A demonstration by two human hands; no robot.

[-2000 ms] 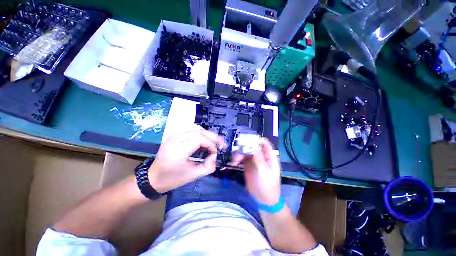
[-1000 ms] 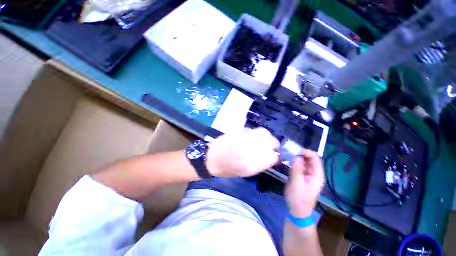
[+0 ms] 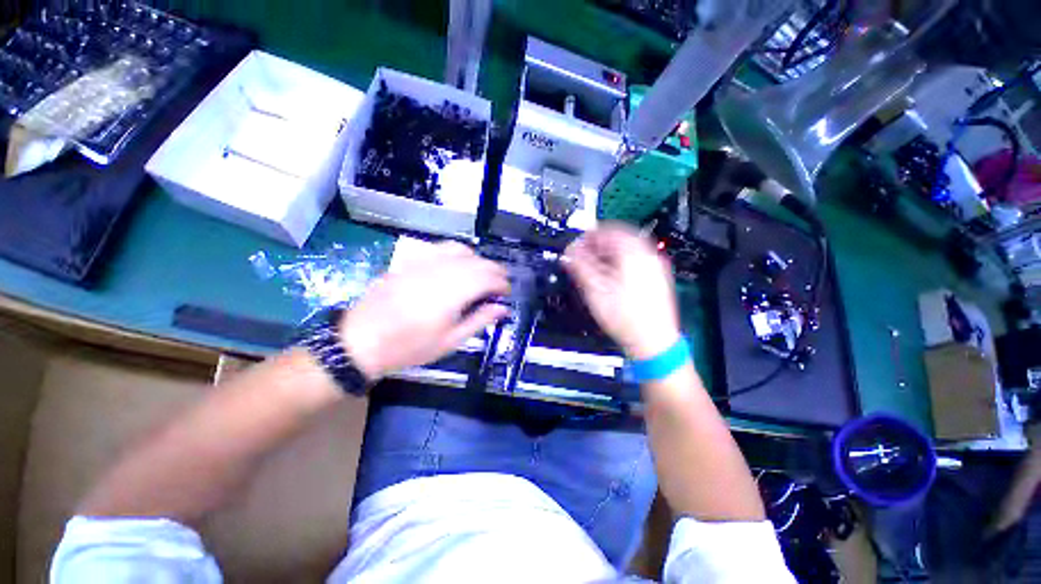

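The black housing [image 3: 510, 331] lies on the work pad [image 3: 577, 358], its narrow section pointing towards me. My left hand [image 3: 432, 308] is at the housing's left side with curled fingers against or just over it; whether it grips is hidden. My right hand [image 3: 622, 285] is blurred over the pad's right part, its fingertips near the housing's upper right. I cannot tell whether it holds anything.
Screw feeder [image 3: 546, 160] and green box [image 3: 656, 171] stand behind the pad. White boxes [image 3: 194, 171] and clear plastic pieces [image 3: 325, 277] are left. The grey screwdriver [image 3: 699, 69] hangs above. Black tray [image 3: 799, 382] and blue-rimmed tub [image 3: 841, 456] are right.
The view has swung back after turning left. The shiny piece between my hands no longer shows there. My hands have moved apart, the right one up towards the feeder.
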